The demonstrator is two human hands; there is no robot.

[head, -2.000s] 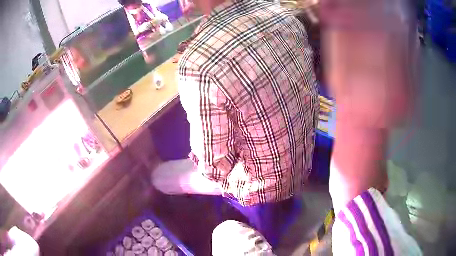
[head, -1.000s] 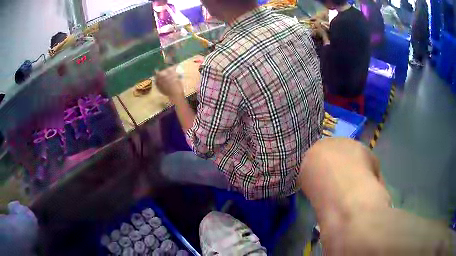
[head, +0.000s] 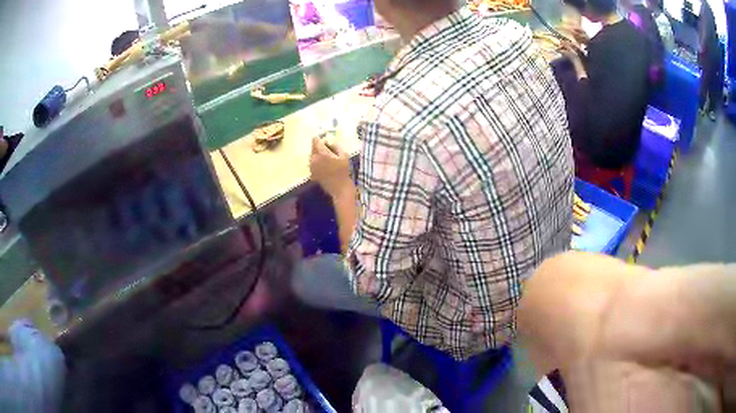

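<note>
My right hand is very near the camera at the lower right, blurred and cut off by the edge. Its fingers cannot be made out, nor whether it holds anything. A pale blue shape is at the lower left edge; I cannot tell if it is my left hand, a glove or cloth. A blue tray at the bottom holds rows of pale grey ring pieces. The grey heating oven with red digits stands at the left, with dim bluish pieces inside. Neither hand visibly touches the tray.
A person in a checked shirt sits close in front, one hand over the tan bench. Tan parts lie there. A black cable hangs beside the oven. Further right are a person in black and a blue crate.
The view has shifted left, so the oven shows more fully and its glare has gone. My right hand first showed upright with a striped sleeve; now it lies across the lower right.
</note>
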